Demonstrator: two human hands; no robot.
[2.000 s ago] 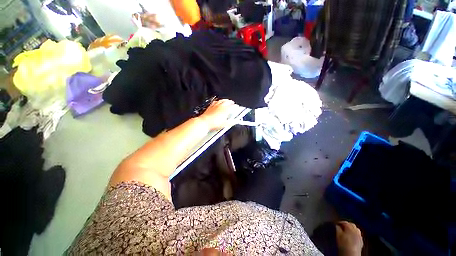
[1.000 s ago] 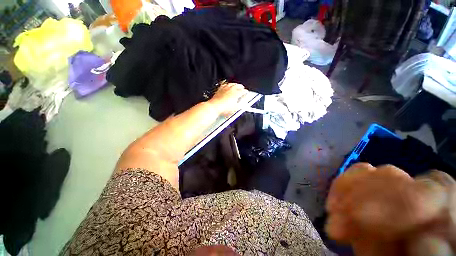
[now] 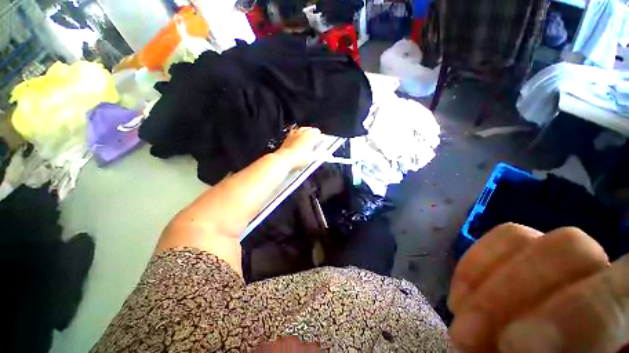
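Observation:
A large heap of black cloth (image 3: 255, 96) lies on the pale table (image 3: 127, 214). My left hand (image 3: 301, 145) is at the table's edge, against the heap's near side; its fingers are small and blurred, so its grip is unclear. A small dark, shiny thing shows beside it. My right hand (image 3: 538, 293) is large and close at the lower right, cut off by the picture's edge. Its fingers are curled into a fist. No tool or cloth shows in it, and its inside is hidden.
White cloth (image 3: 407, 141) is piled beyond the table's edge. A blue crate (image 3: 486, 200) with black cloth stands at right, partly behind my right hand. Yellow (image 3: 65, 100) and purple (image 3: 112, 131) bags lie far left. More black cloth (image 3: 38, 269) lies near left.
My right hand has come up from low by the crate to close in front of the camera, in a fist. My left hand stays by the black heap. The view has shifted slightly.

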